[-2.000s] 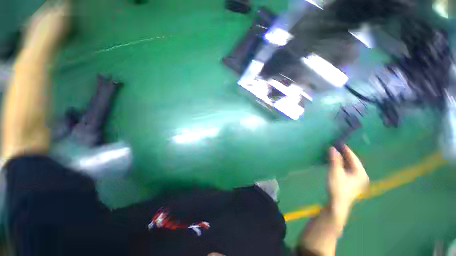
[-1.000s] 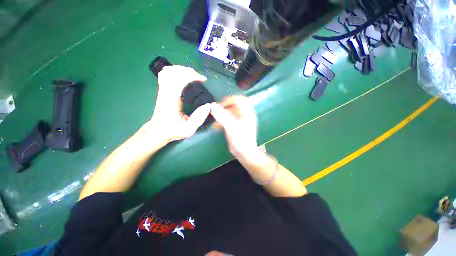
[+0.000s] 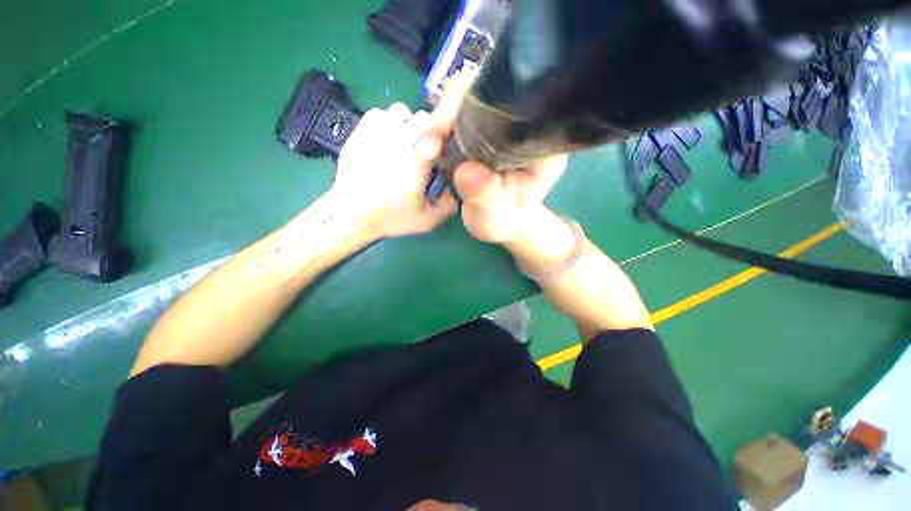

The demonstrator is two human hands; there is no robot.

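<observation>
My left hand is shut on a black grip body, whose wide end sticks out to the upper left. My right hand is closed around the lower end of the electric screwdriver, a large dark cylinder close to the camera. The screwdriver's tip is hidden between my hands, at the near end of the grip body. I cannot see a cover plate in my fingers. The screw feeder is partly hidden behind the screwdriver.
Two other black bodies lie at the left, one upright in view and one at the edge. Loose cover plates lie at the right beside a clear plastic bag. A black cable crosses at right. A cardboard box stands at lower right.
My right hand has gone from fingering the body's near end to holding the screwdriver, which has come down over the work. The body is still in my left hand.
</observation>
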